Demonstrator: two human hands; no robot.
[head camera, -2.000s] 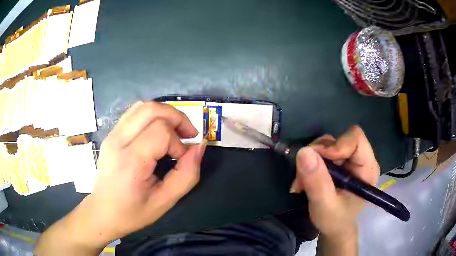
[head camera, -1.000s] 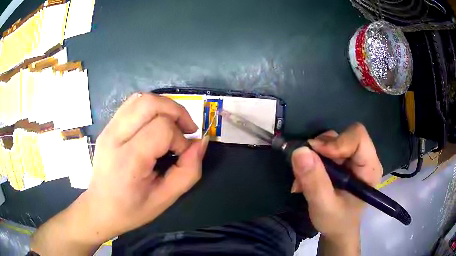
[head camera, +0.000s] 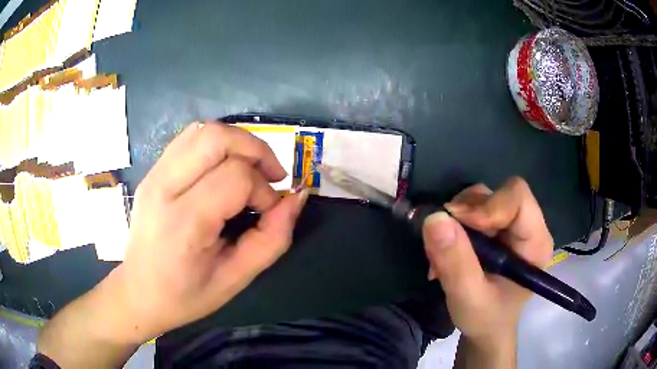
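Observation:
The phone unit (head camera: 364, 162) lies flat in the middle of the dark green mat, with a dark rounded frame and white panels. A blue circuit board strip (head camera: 318, 137) crosses it, with the orange flex cable (head camera: 308, 158) over it. My left hand (head camera: 209, 230) covers the unit's left end and pinches thin solder wire (head camera: 312, 173) between thumb and forefinger; its end is over the strip. My right hand (head camera: 490, 252) holds the soldering iron (head camera: 515, 267) by its black handle, with the silvery tip at the strip's right edge.
Overlapping white LCD modules (head camera: 65, 130) with ragged orange edges lie in rows at the left. A red-and-white tip-cleaning tin (head camera: 553, 81) with silvery contents stands at upper right. Beyond it are a wire fan grille (head camera: 598, 18) and a black box (head camera: 625, 122) with a yellow strip.
The unit and rows sit slightly higher in view. The iron's tip has stayed near the strip's right edge. The left fingertips have stayed near the strip's lower end.

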